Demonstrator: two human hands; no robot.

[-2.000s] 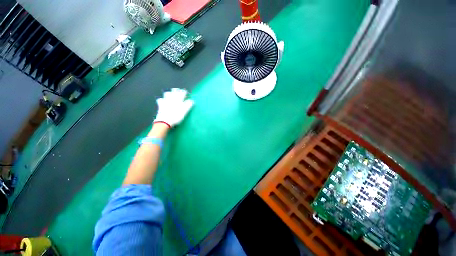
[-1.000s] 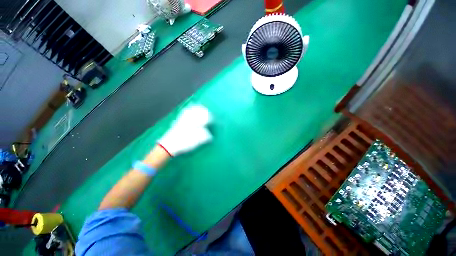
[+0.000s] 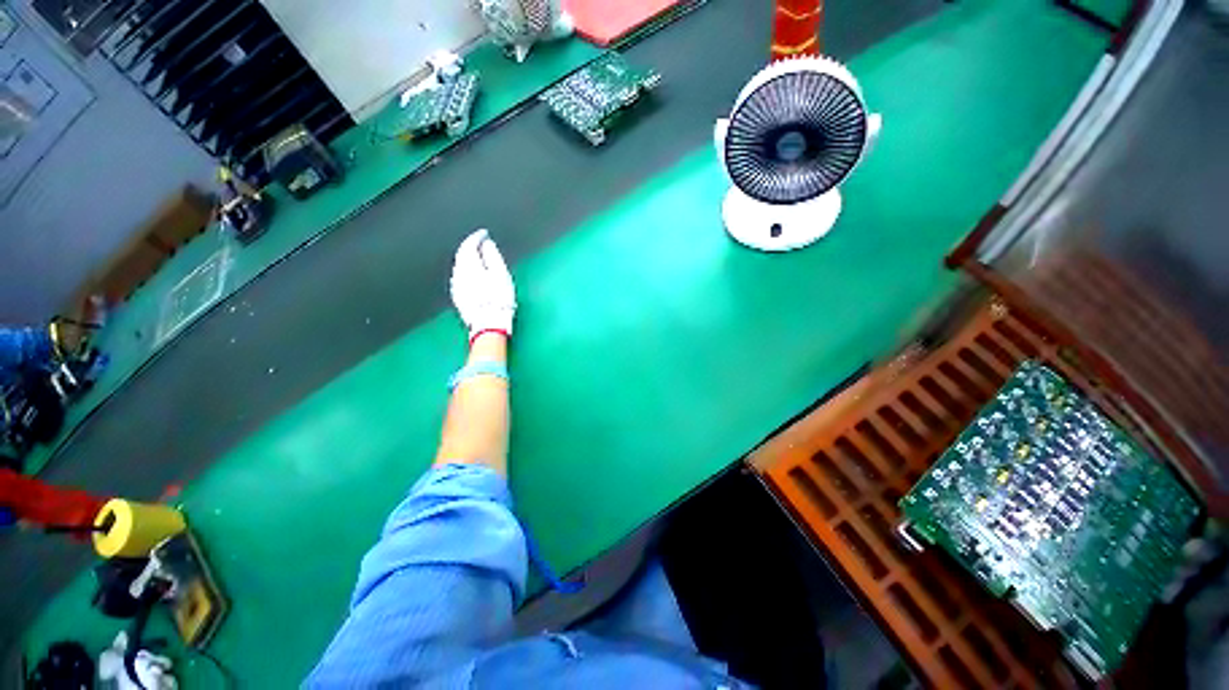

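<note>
A green circuit board point(image 3: 1058, 506) lies tilted on the orange-brown slotted grate point(image 3: 863, 465) at the right. My left hand point(image 3: 483, 286), in a white glove with a red cuff edge, is at the border of the green mat point(image 3: 634, 378) and the dark grey strip point(image 3: 337, 290). Its fingers look close together and I see nothing in it; whether they are closed is unclear. A light blue band is on my left wrist. My right hand is not clearly visible; a dark, blurred shape is at the board's lower right edge.
A white desk fan point(image 3: 793, 142) stands on the mat. Another green board point(image 3: 600, 97) is on the dark strip, and one more point(image 3: 438, 104) lies beyond it. The hazy hood point(image 3: 1146, 189) is above the grate. A yellow roll point(image 3: 139, 528) is at far left.
My left hand first moved back over the mat, then forward to the strip's edge, and its fingers drew together. The view has shifted, so the fan and boards sit farther right.
</note>
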